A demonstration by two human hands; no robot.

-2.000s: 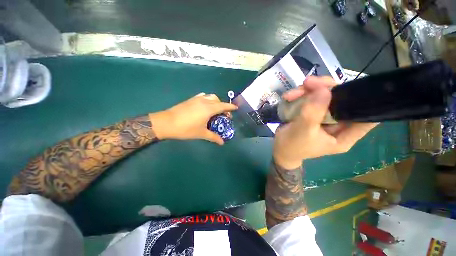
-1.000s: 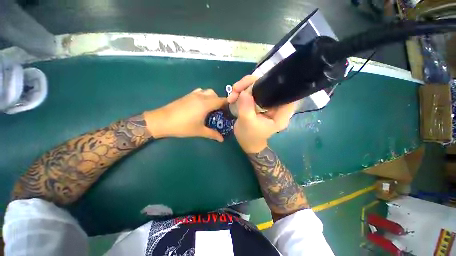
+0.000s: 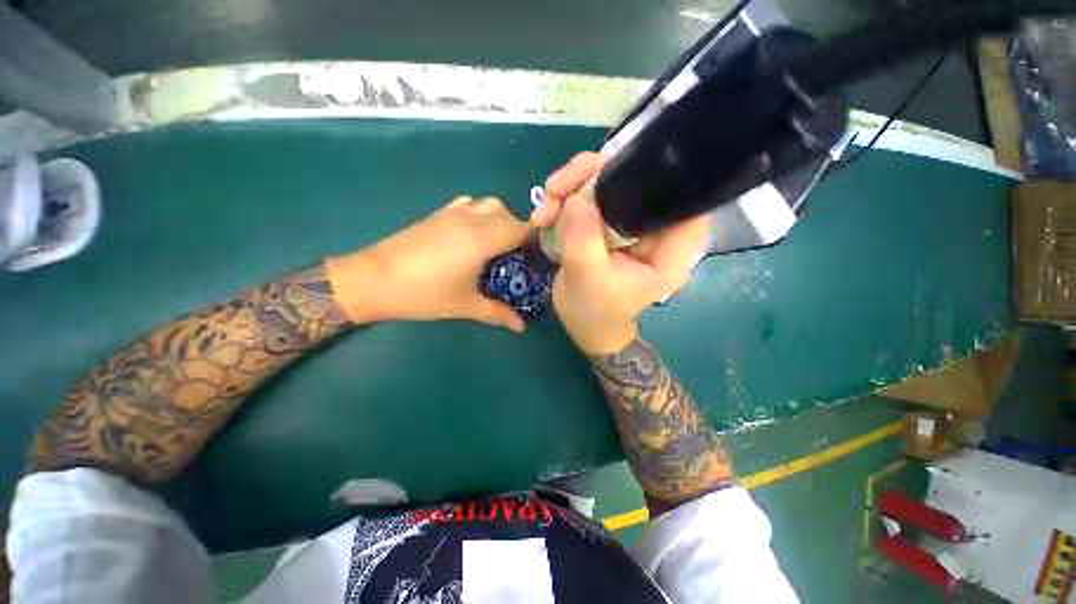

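A round blue-black unit [image 3: 516,283] lies on the green mat, its pale centre showing. My left hand [image 3: 454,266] grips its left and upper edge between thumb and fingers. A small whitish ring [image 3: 537,197] shows above it, beside my right fingers. My right hand [image 3: 614,260] is closed around the cream nose of a thick black electric screwdriver [image 3: 708,148]. The screwdriver slants down to the left, its nose at the unit's right side. The bit tip and any screw are hidden by my hand.
The white and black screw feeder [image 3: 761,218] stands behind the screwdriver, partly hidden. A scuffed whitish rail [image 3: 389,92] runs along the dark conveyor [image 3: 472,30]. A white fan base [image 3: 69,212] is at left. Brown cardboard boxes [image 3: 1045,254] are at far right. A black cable crosses top right.
My right hand has brought the screwdriver left from beside the feeder to the unit and holds it there. My left hand keeps its grip. The view has shifted slightly.
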